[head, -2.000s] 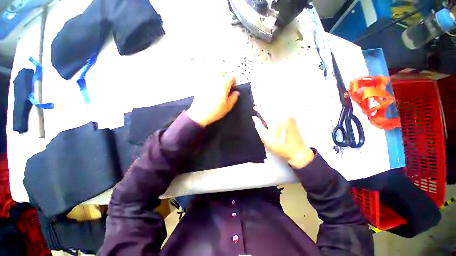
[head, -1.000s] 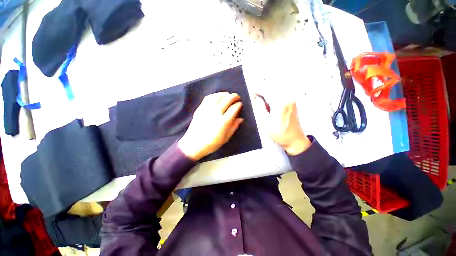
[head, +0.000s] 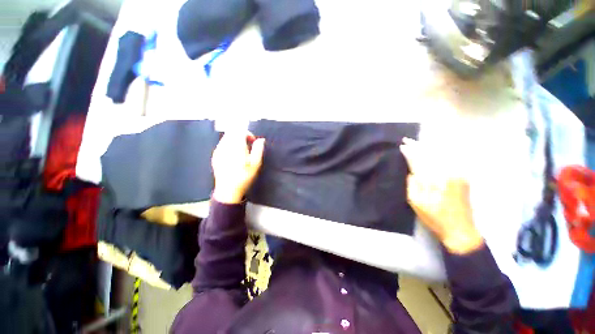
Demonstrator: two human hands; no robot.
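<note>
A dark fabric panel [head: 313, 189] lies along the near table edge in front of my body. A second dark layer [head: 339, 140] lies on its far half, with wavy folds. My left hand [head: 236, 163] is at the left end of the layer, fingers bent at the cloth; whether it pinches the cloth is unclear. My right hand [head: 440, 196] is at the right end, fingertips by the panel's edge; its grip is washed out by glare. Wider dark pieces [head: 160, 163] lie left of my left hand.
A blurred iron [head: 466, 39] stands at the upper right. Scissors [head: 538, 235] and a red plastic wrap [head: 577, 209] lie at the right. Dark bundles [head: 284, 23] with blue ribbon [head: 215, 57] lie on the far side. Dark pieces over cardboard hang below the left table edge.
The view has turned, so the table appears shifted right. My left hand has moved from the panel's right part to the layer's left end. The upper layer now shows more folds and reaches farther right.
</note>
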